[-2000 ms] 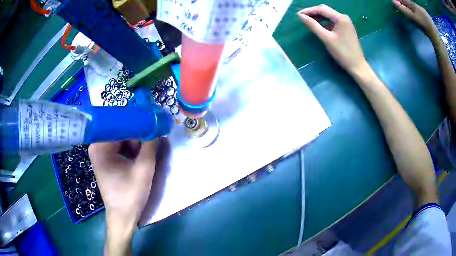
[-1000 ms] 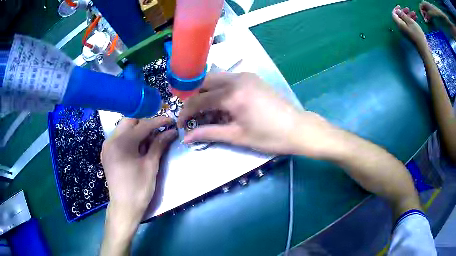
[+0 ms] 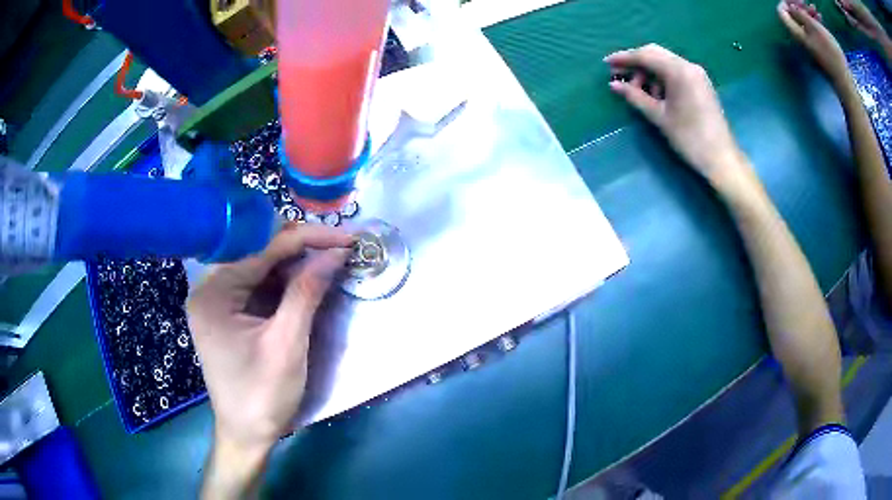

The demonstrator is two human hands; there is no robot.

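Observation:
A small metal ring [image 3: 369,254] sits on the spindle's round pale disc [image 3: 393,275]. My left hand [image 3: 264,327] is beside it, with thumb and index fingertips at its left edge; whether they grip anything is hidden. My right hand [image 3: 685,112] is away to the right over the green bench, its thumb and fingertips pinching a small dark part, apparently a ring [image 3: 620,78]. The red-filled syringe [image 3: 325,122] points down just above and left of the spindle. The blue syringe [image 3: 156,217] lies nearly level, its tip end above my left hand.
The machine top plate [image 3: 499,225] has knobs [image 3: 472,359] along its front edge. A blue parts tray [image 3: 127,391] of dark rings is left of it. More rings lie behind the syringes. A grey cable [image 3: 571,410] runs down the bench front. Another person's hands [image 3: 812,34] are at the upper right.
My right hand has moved from the spindle out to the right with a small dark part. My left hand's fingertips have moved in to the spindle. The view has shifted slightly.

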